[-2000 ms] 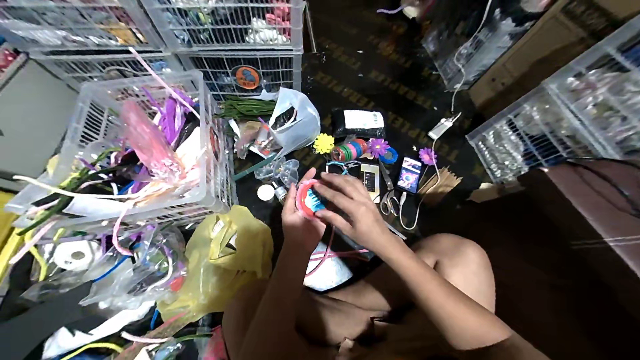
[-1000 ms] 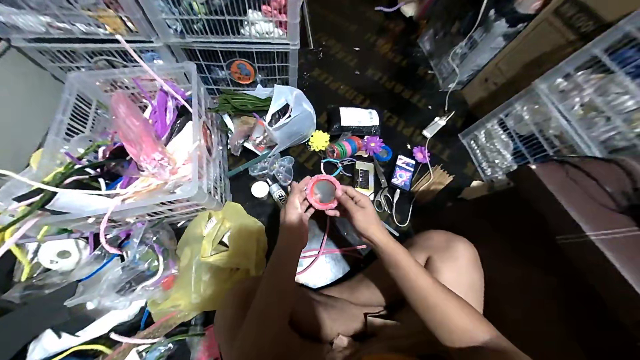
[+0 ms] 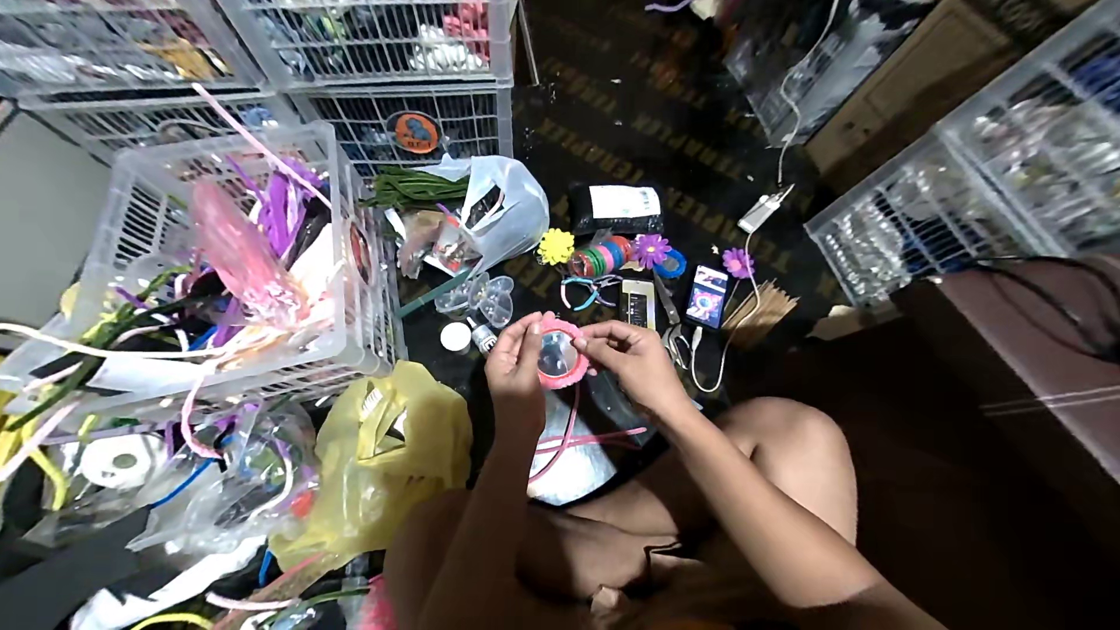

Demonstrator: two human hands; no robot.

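My left hand (image 3: 516,363) grips the left edge of a pink fuzzy ring (image 3: 569,380) with a clear round centre. The fingers and thumb of my right hand (image 3: 632,359) pinch the ring's right edge. Below it, pink pipe cleaners (image 3: 573,437) lie on a silvery sheet (image 3: 569,472). Just left of the ring are a small bottle (image 3: 482,336) and a round white lid (image 3: 455,337). Beyond my hands sit pliers (image 3: 589,292), a yellow flower (image 3: 556,247), rolls of coloured tape or wire (image 3: 604,256), a purple flower (image 3: 650,250) and a phone (image 3: 706,297) with a lit screen.
A plastic basket (image 3: 346,262) full of pipe cleaners stands at the left, with a yellow plastic bag (image 3: 394,437) nearer me. Stacked crates (image 3: 394,83) stand behind it. At the right are scissors (image 3: 675,343), a white cable (image 3: 719,378), brown sticks (image 3: 761,317) and another crate (image 3: 884,210).
The ring showed blue and white in its middle two seconds ago; its centre now looks clear. My right hand has moved from over the ring to its right edge.
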